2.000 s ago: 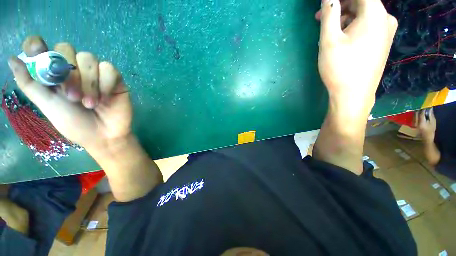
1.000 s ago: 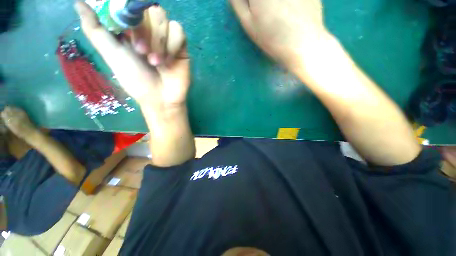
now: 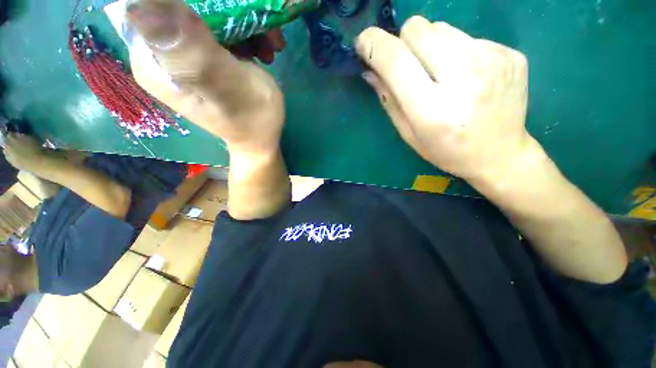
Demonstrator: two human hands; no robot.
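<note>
My left hand (image 3: 208, 86) is closed around the green-and-white adhesive tube (image 3: 248, 16) at the top of the view. The tube points to the right, towards a glossy black plastic housing (image 3: 338, 43) on the green bench; its nozzle is not clear. My right hand (image 3: 453, 93) is at the housing's right side, with thumb and forefinger on or close against its edge. The housing is partly cut off by the top edge. A bundle of red lead wires (image 3: 115, 86) with white ends lies on the bench left of my left hand.
The green bench's front edge (image 3: 360, 184) runs close to my body, with yellow tape (image 3: 431, 183) on it. Another person's arm (image 3: 72, 176) reaches the bench at the far left. Brown cartons (image 3: 155, 298) are stacked at the lower left.
My left hand has turned over, so the tube now points right over the bench. The black housing has come into view, and my right hand has moved from the right to beside it.
</note>
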